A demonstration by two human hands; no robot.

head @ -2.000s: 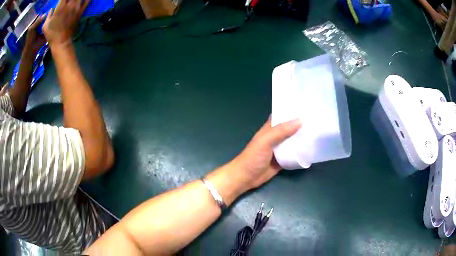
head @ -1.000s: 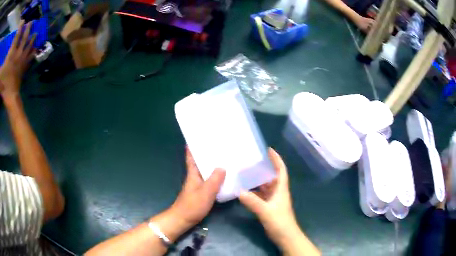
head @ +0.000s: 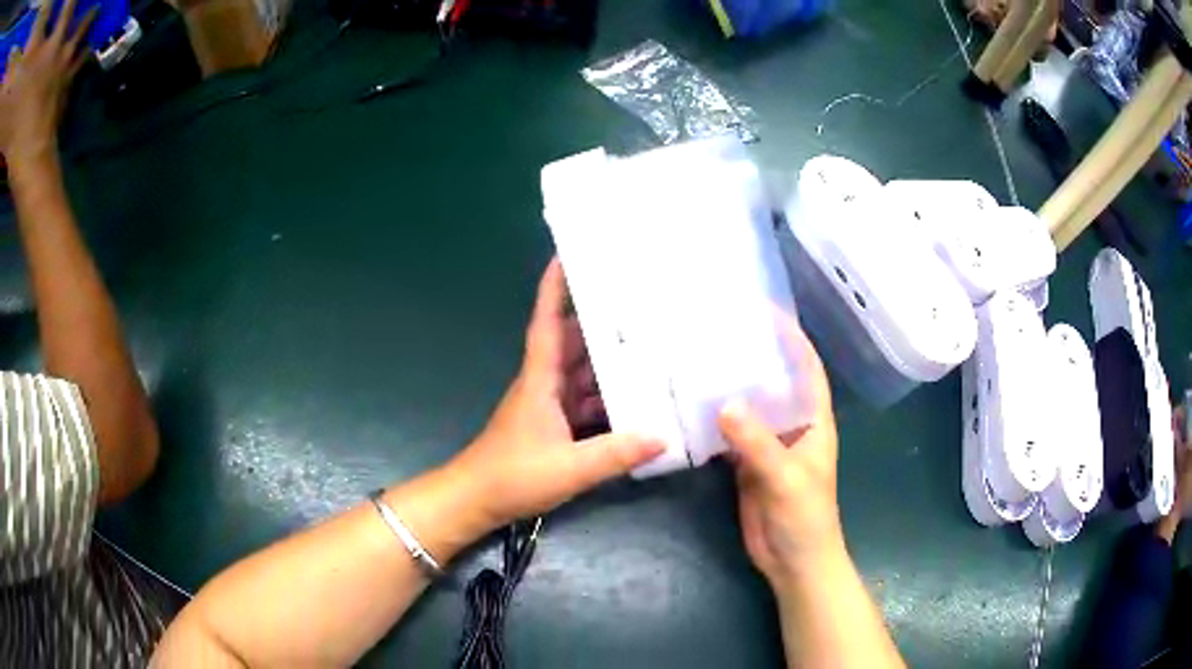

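A unit with a white top cover and a frosted translucent container is held tilted on its side above the green bench. My left hand grips the cover side, its thumb near the lower edge. My right hand holds the lower right of the container, its thumb on the face near the seam. A small dark line shows at the seam near the bottom. The unit's inside cannot be seen. A black cable bundle lies below my left wrist.
White-topped units stand at the right, one close beside the held unit. A black cover is among them. A clear plastic bag lies beyond. A person's arm is at the left. Pale posts are at the upper right.
My right hand has come in and taken hold of the container. Since a second ago the unit has turned more upright in view and the seam shows. The view has shifted.
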